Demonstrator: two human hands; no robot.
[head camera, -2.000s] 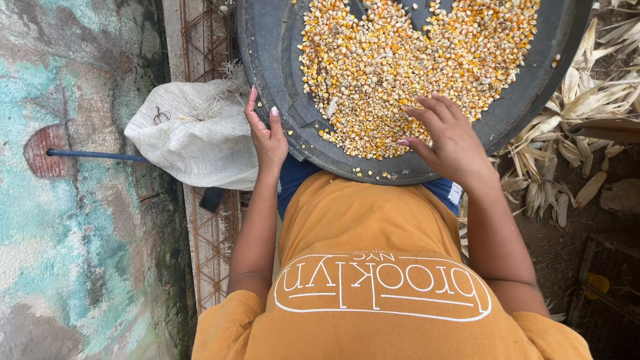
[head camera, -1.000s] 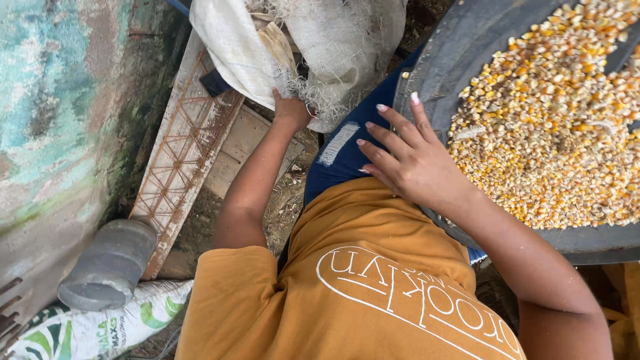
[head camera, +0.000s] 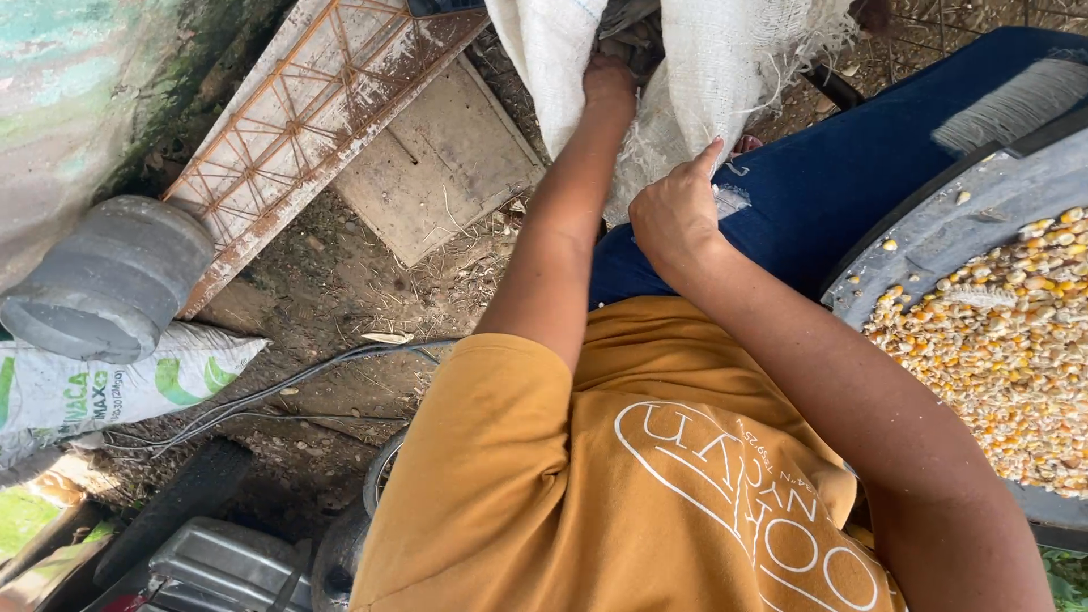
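Note:
My left hand reaches into the mouth of a white woven sack at the top centre; its fingers are hidden among dry husks or cobs inside. Curled at the sack's near edge, beside my knee in torn blue jeans, my right hand holds the frayed fabric, with one finger stretched along it. A round dark tub rests against my leg at the right, with loose corn kernels spread over its base.
A rusty metal lattice lies on a long board at upper left, beside a flat panel. A grey plastic container and a printed feed sack stand at the left. Black cables cross the dirt floor.
My right hand has left the kernels, where it was two seconds ago, and come to the sack. My left hand has gone from the tub's rim into the sack. The view has swung leftward.

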